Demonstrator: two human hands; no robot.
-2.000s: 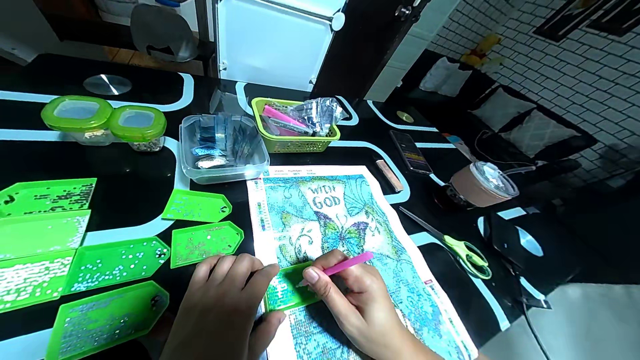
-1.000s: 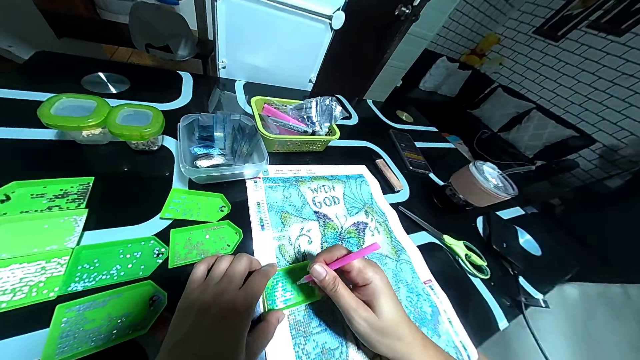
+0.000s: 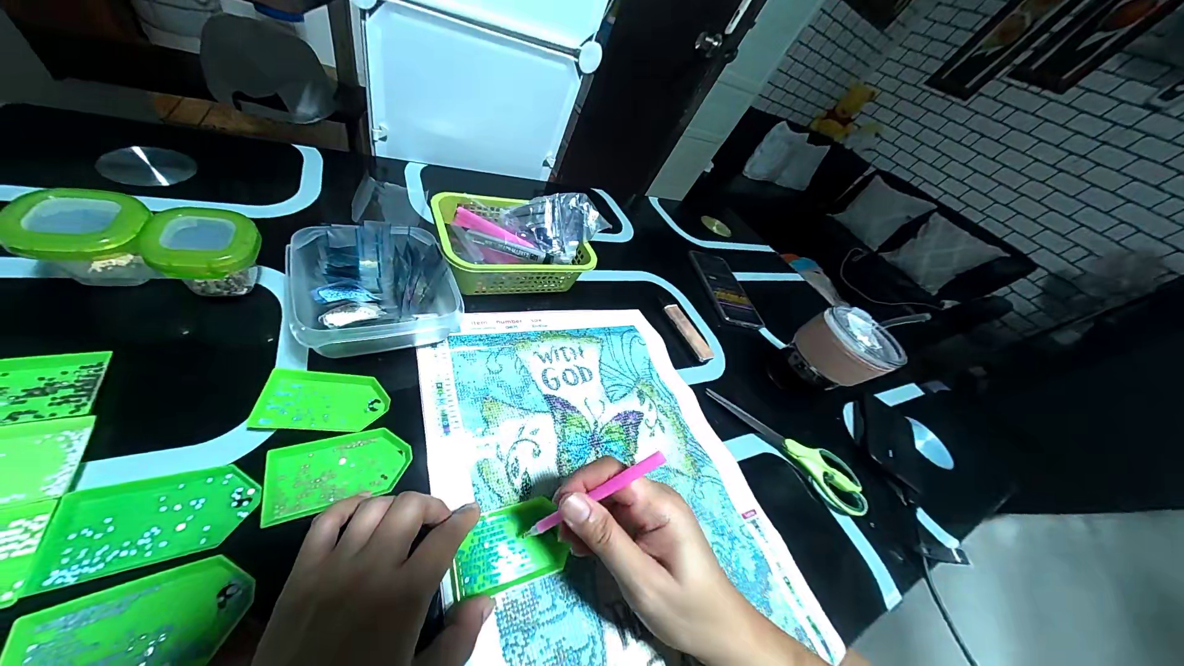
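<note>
My right hand (image 3: 638,550) grips a pink diamond-painting pen (image 3: 610,487), its tip over a green plastic bead tray (image 3: 507,548) that holds rows of small shiny drills. My left hand (image 3: 375,578) rests at that tray's left edge, thumb and forefinger pinching it. Under the tray lies a diamond-painting canvas (image 3: 592,398) with a butterfly and lettering, partly covered in drills. Two smaller green trays, an upper one (image 3: 319,400) and a lower one (image 3: 335,474), lie left of the canvas. Farther left are several more, among them a long tray (image 3: 143,527).
Behind the canvas stand a clear plastic box (image 3: 370,291) of packets and a green basket (image 3: 513,276). Two green-lidded containers (image 3: 199,245) are at the left. To the right lie scissors (image 3: 805,462), a phone (image 3: 726,289) and a lidded cup (image 3: 846,347).
The pink pen in my right hand has shifted slightly, its tip now farther in over the tray's drills than two seconds ago. My left hand remains at the tray.
</note>
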